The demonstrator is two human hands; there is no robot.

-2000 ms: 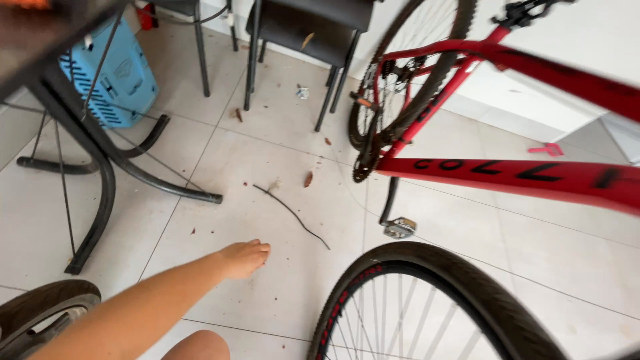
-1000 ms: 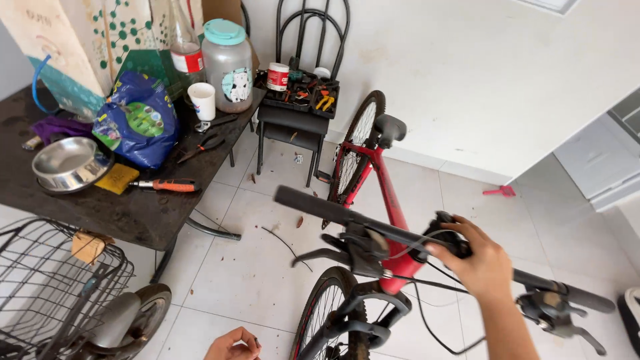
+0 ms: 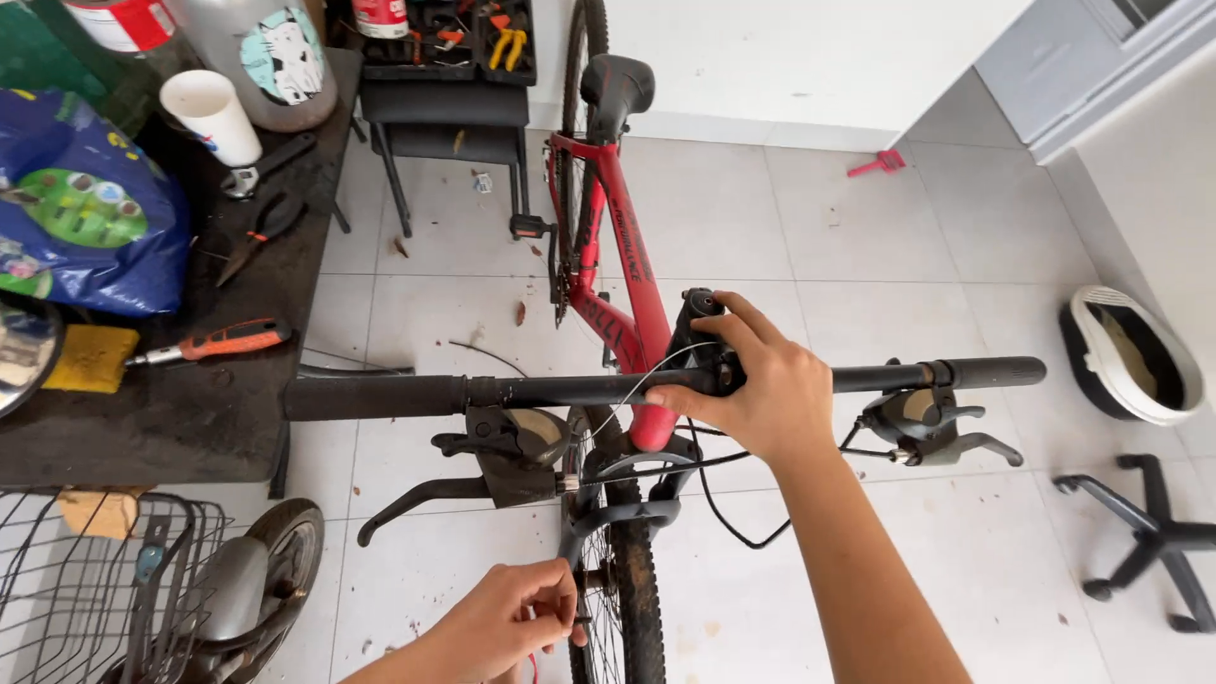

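Note:
A red bicycle (image 3: 638, 252) stands upright, its black handlebar (image 3: 560, 389) crossing the middle of the view. My right hand (image 3: 760, 380) grips the handlebar at the stem, with the thumb in front and fingers over the stem. My left hand (image 3: 532, 608) is low, beside the front wheel (image 3: 636, 589), its fingertips pinched together around a small dark thing, too small to name. A brake lever (image 3: 418, 499) and shifter hang from the bar above that hand. A thin bare cable (image 3: 635, 385) curves by the stem, and black cable housing (image 3: 727, 522) loops below it.
At left, a dark table (image 3: 218, 418) holds pliers (image 3: 261, 233), an adjustable wrench (image 3: 266, 166), an orange-handled screwdriver (image 3: 214, 344) and a blue bag (image 3: 85, 209). A tool tray (image 3: 456, 71) rests on a black chair. A wire basket (image 3: 57, 579) is lower left; a chair base (image 3: 1149, 532) is lower right.
The view has moved closer over the handlebar, which sits straighter across it than a second ago. My right hand stays at the stem; my left hand is now beside the front wheel.

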